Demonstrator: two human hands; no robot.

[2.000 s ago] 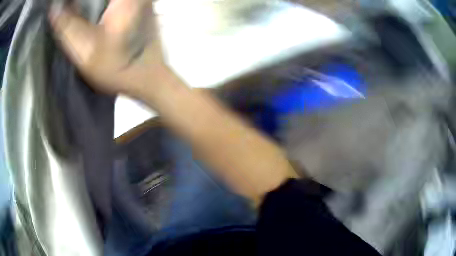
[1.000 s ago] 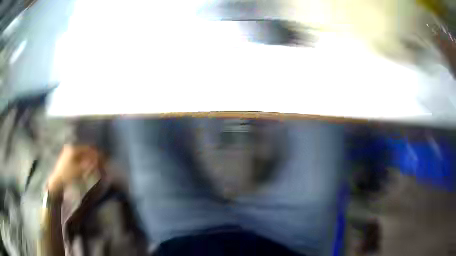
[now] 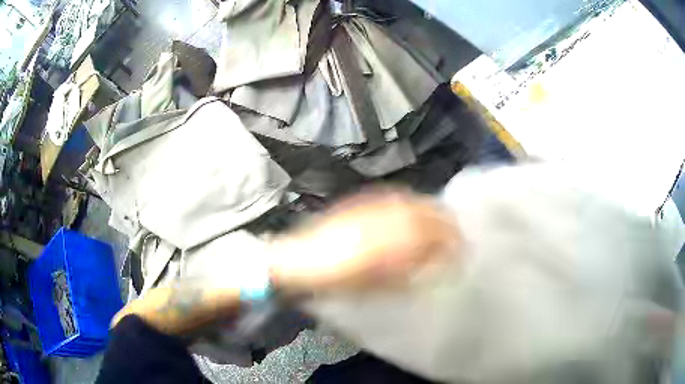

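Observation:
My left hand (image 3: 398, 236), blurred, reaches in from the lower left with a dark sleeve and a band at the wrist. Its fingers are closed on the edge of a pale grey-taupe garment piece (image 3: 496, 300). The cloth spreads from the hand across the lower right, blurred, and covers part of the white table. A faint pinkish patch at the right edge may be part of my right hand; it is too blurred to tell.
Loose taupe garment pieces (image 3: 195, 169) lie heaped left of the table, with more draped pieces (image 3: 300, 97) behind. A blue bin (image 3: 90, 292) stands at the far left. The white table (image 3: 593, 105) is at the upper right.
The view has swung from the table and lap to the garment heap on the left. My left hand, earlier low at the left, is now near the middle with pale cloth.

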